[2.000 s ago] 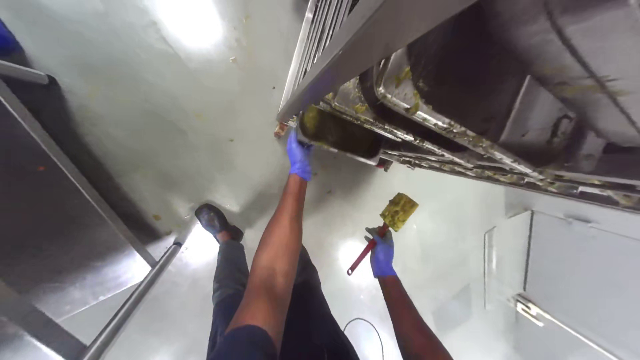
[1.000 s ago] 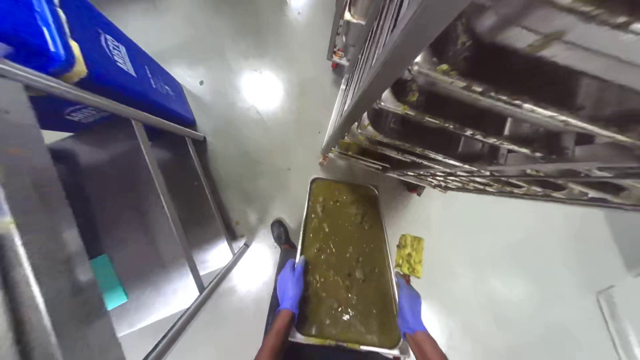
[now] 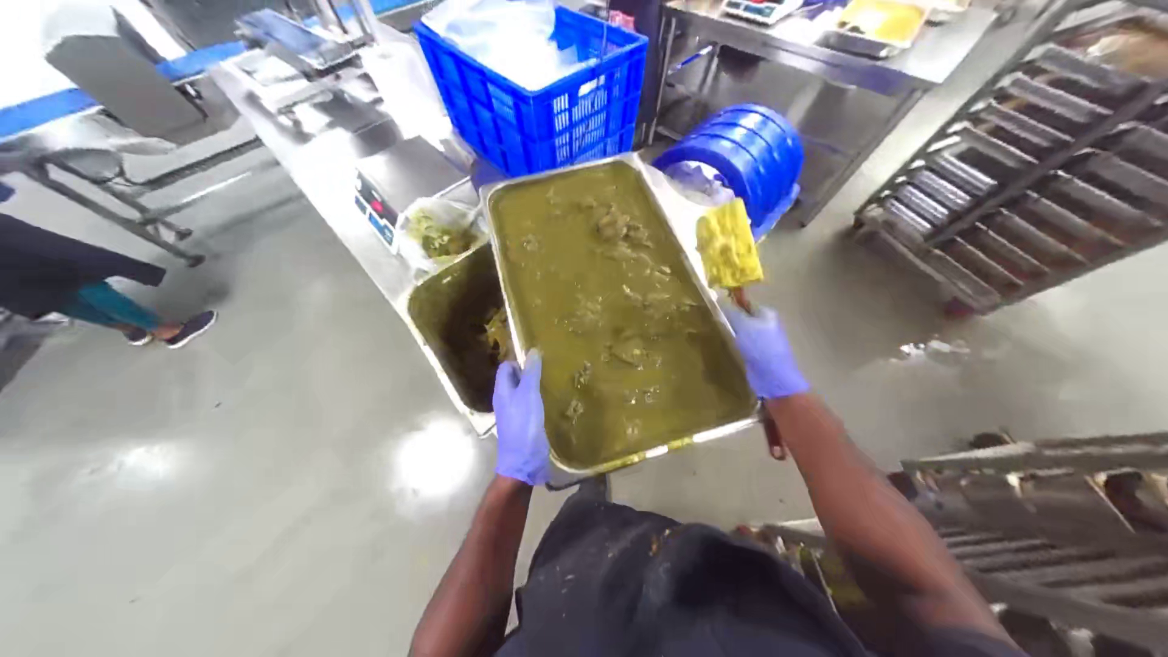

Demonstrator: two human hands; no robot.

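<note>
A shallow metal tray [image 3: 620, 310] full of green-brown sauce with lumps spans the middle of the head view. My left hand [image 3: 521, 420], in a purple-blue glove, grips its left rim near the front corner. On the opposite side my right hand [image 3: 765, 351], gloved alike, holds the rim together with a spatula's red handle; the spatula's blade [image 3: 728, 245], coated in yellow-green, points away beside the tray. Below and left of the tray, a deep metal pan [image 3: 456, 315] with sauce remains stands on the steel table, partly hidden. Beyond it lies a clear bag [image 3: 440, 230] with greenish food.
Beside the bag is a scale [image 3: 388, 196]. A blue crate [image 3: 547, 100] with plastic and a blue drum [image 3: 748, 155] are farther back. Tray racks stand at right [image 3: 1013, 182] and lower right [image 3: 1049, 529]. A person's legs [image 3: 119, 306] show at left.
The view has swung from the rack to the steel table. Two seconds ago my left hand was at a pan by the rack; since one second ago both hands have held the full tray.
</note>
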